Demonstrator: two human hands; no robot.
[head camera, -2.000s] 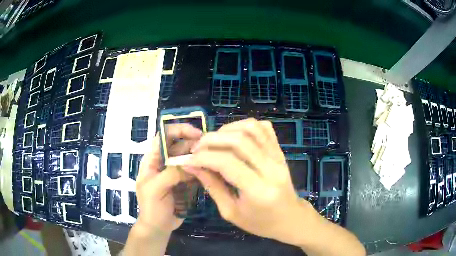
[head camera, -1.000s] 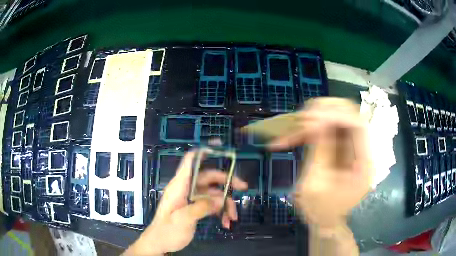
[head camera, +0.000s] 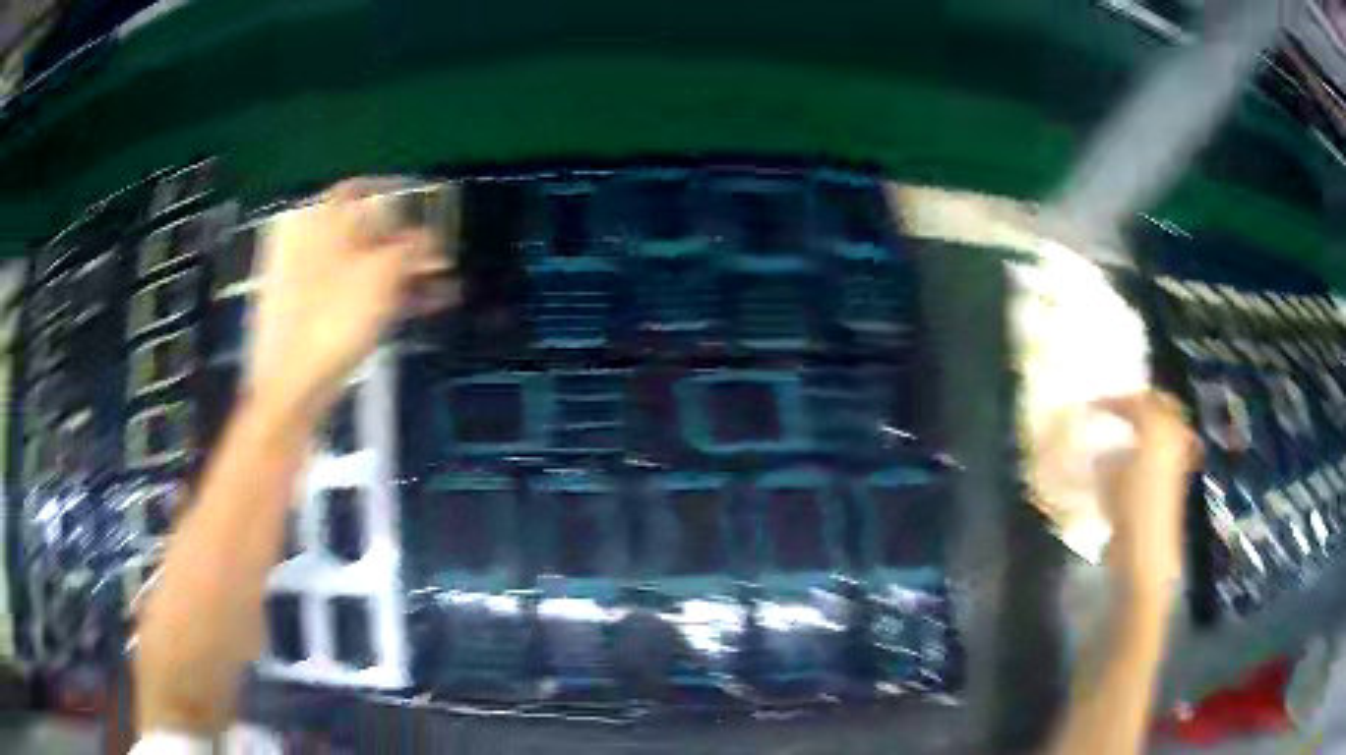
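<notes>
The view is blurred. My left hand (head camera: 332, 288) is at the upper left, over the top of the white gasket sheet (head camera: 384, 516) and the tray's top row. Whether its fingers hold a housing cannot be told. My right hand (head camera: 1159, 457) is at the right, at the lower part of the cream-white release liner pile (head camera: 1078, 325). A pale patch shows at its fingertips, but I cannot tell if it is gripped. The shiny black tray (head camera: 635, 362) in the middle holds rows of blue-rimmed housings (head camera: 738, 410).
Trays with cream-ringed housings lie at the left (head camera: 89, 384) and far right (head camera: 1255, 428). A green strip (head camera: 664, 126) runs along the back. A grey metal rail (head camera: 1166, 140) slants at the upper right. A red thing (head camera: 1237, 704) shows at the lower right.
My left hand has moved from the middle to the upper left, and the ringed housing it held is no longer clearly seen. My right hand has moved right to the liner pile.
</notes>
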